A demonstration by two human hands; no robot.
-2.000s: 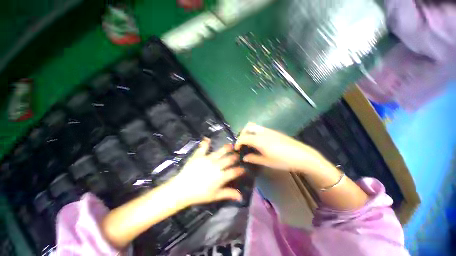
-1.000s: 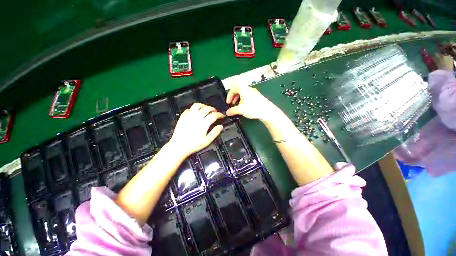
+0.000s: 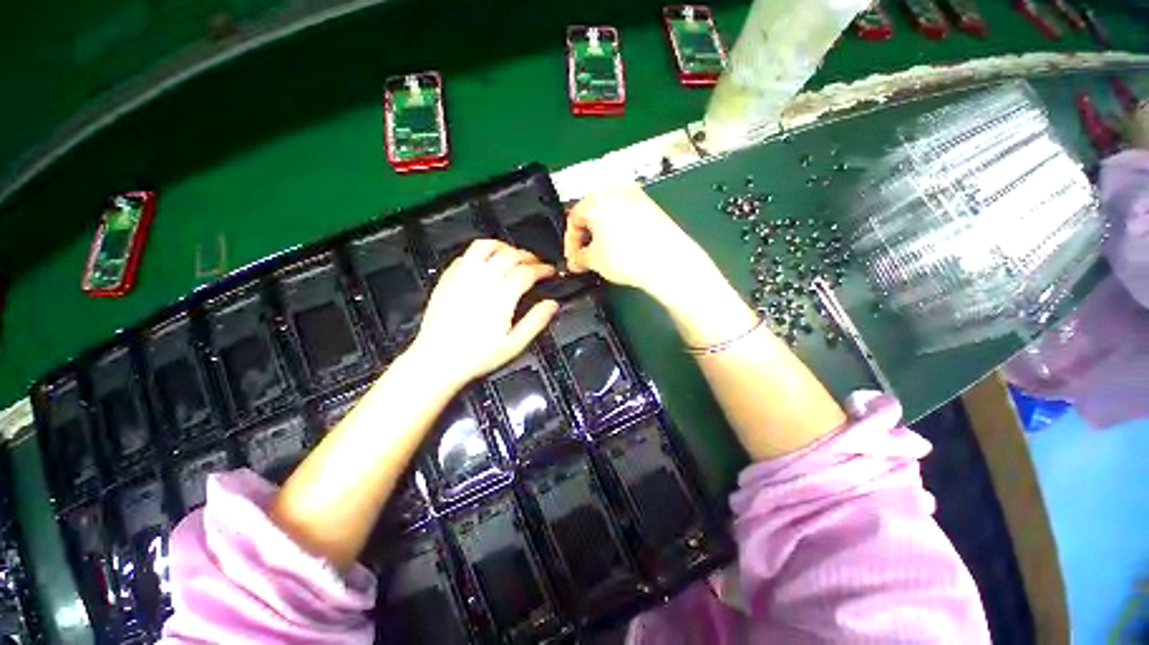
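A large glossy black blister tray (image 3: 655, 504) lies across the green bench, with dark phone housings in its pockets. My left hand (image 3: 479, 309) is over the tray's upper right part, with a black phone housing (image 3: 567, 287) between its thumb and fingers. My right hand (image 3: 617, 239) meets it at the tray's right edge, fingers curled and pinched at the housing's end. Whether a small part is in those fingertips is hidden. Small dark parts (image 3: 788, 271) lie scattered on the bench right of my right hand, with tweezers (image 3: 852, 334) beside them.
Clear blister trays (image 3: 977, 214) lie beyond the small parts. Red-edged phone assemblies (image 3: 416, 122) are spaced along the green conveyor belt (image 3: 290, 151). A taped post (image 3: 781, 63) stands at the belt edge. A carton (image 3: 1014, 504) is at lower right. Another person's pink sleeve (image 3: 1109, 340) shows at far right.
The blurred view has steadied. Both hands moved from lower on the tray to its upper right edge, and a dark housing now shows between them. Belt assemblies have shifted slightly left in view.
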